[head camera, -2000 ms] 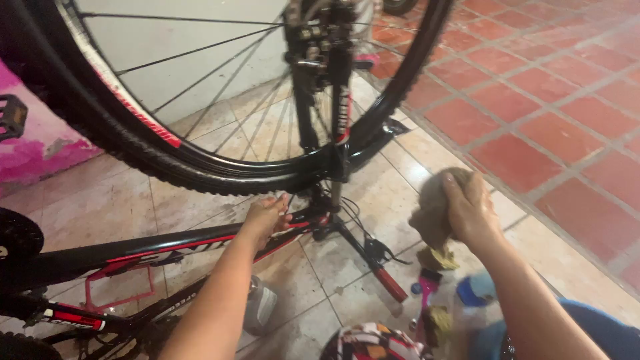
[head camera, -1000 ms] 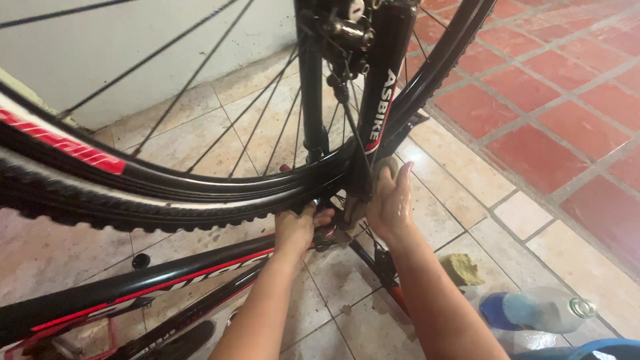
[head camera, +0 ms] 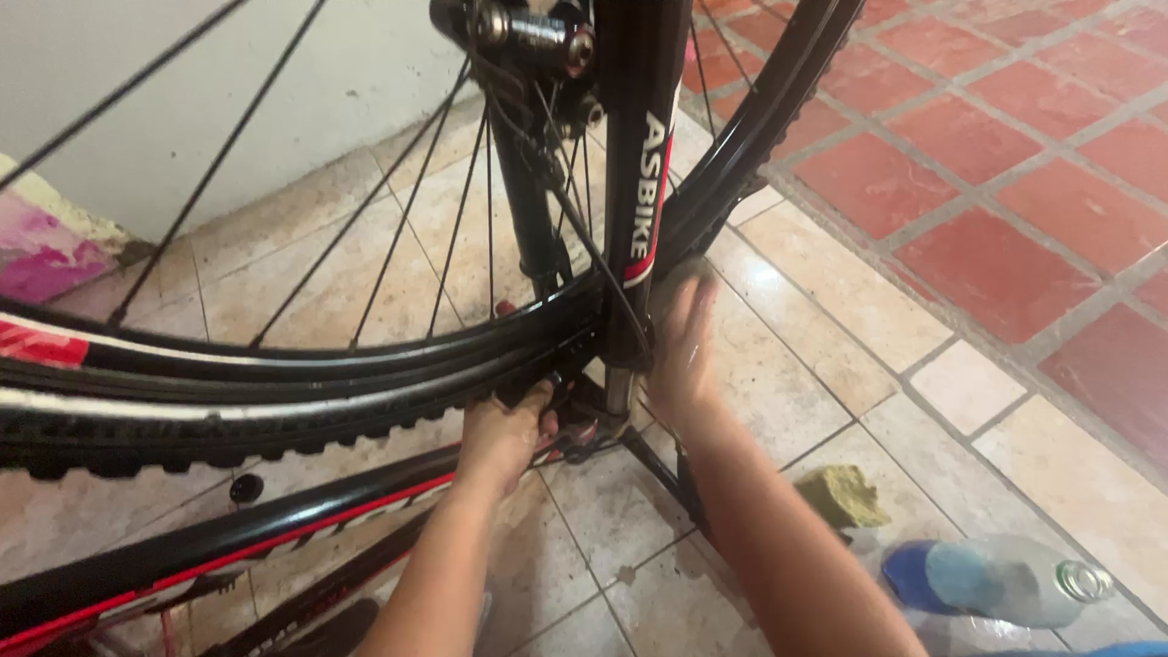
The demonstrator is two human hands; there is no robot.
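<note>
A bicycle stands upside down, its front tyre [head camera: 301, 429] and black suspension fork [head camera: 639, 182] over the frame's black and red tube [head camera: 246, 525]. My left hand [head camera: 506, 433] is under the tyre by the fork crown, its fingers curled on a dark part there; the tyre hides some of what they touch. My right hand [head camera: 684, 356] lies along the outer side of the fork leg, fingers pointing up beside the wheel rim. A brownish cloth or sponge shows only faintly behind its fingers, so its grip is unclear.
A yellow sponge [head camera: 841, 495] lies on the beige tiles right of my right forearm. Beyond it a clear bottle with blue liquid [head camera: 990, 579] lies on its side. A white wall [head camera: 301, 82] rises behind the wheel. A small black round cap [head camera: 245, 488] is near the frame tube.
Two seconds ago my right hand held a brownish cloth or sponge out to the right; it has since moved left to the fork. My left hand stays near the crown. The view has come closer.
</note>
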